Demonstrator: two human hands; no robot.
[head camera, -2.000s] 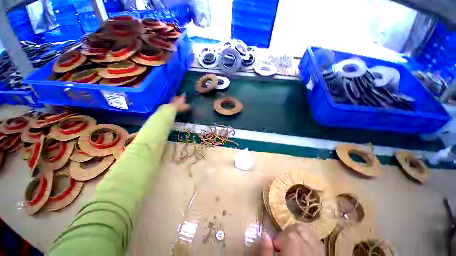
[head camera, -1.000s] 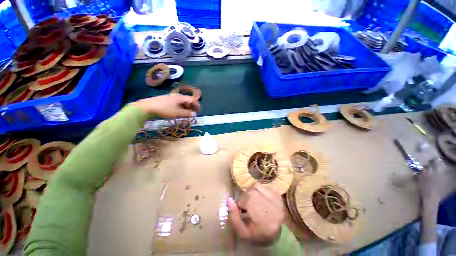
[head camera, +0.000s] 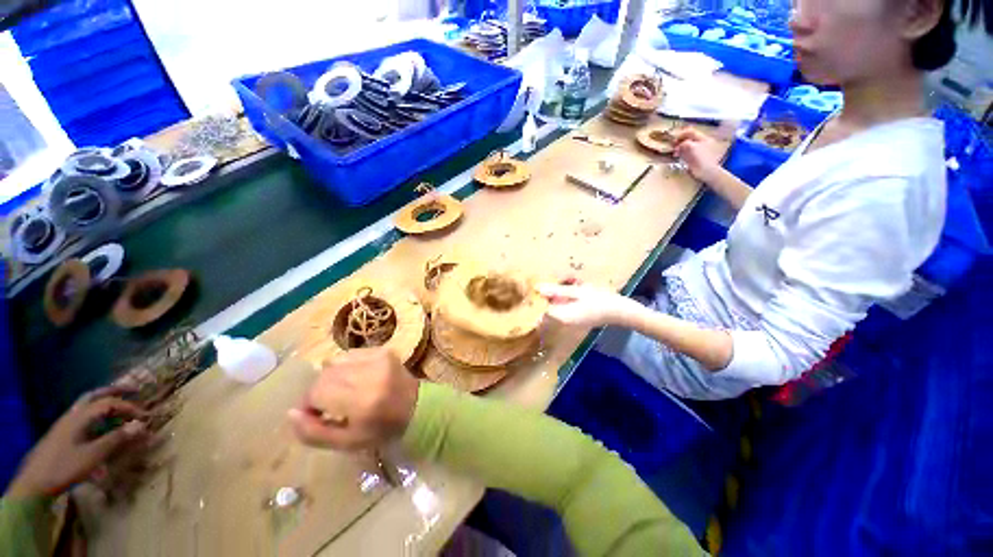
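Observation:
My left hand (head camera: 89, 437) is at the left edge, blurred, with bent fingers at a tangle of thin brown cord (head camera: 163, 381); whether it grips any strand is unclear. My right hand (head camera: 359, 400) is curled above the board (head camera: 338, 506), in front of a woven ring (head camera: 406, 326) with cord in its hole. Its fingertips are partly hidden, so I cannot tell if it holds something small. A white glue bottle (head camera: 246, 359) lies tilted beside the cord. A small white piece (head camera: 285, 497) is on the board.
At right, another person's hand (head camera: 588, 302) touches a tan ring (head camera: 492, 299) on a stack; their other hand is at a ring farther back. Two tan rings (head camera: 428, 213) lie along the table's belt side. A blue bin (head camera: 365, 169) of grey-white rings stands on the green belt.
The view has swung right, bringing the other person into view. My left hand has moved from above the cord to the tangle's near side. My right hand stays curled near the ringed stack.

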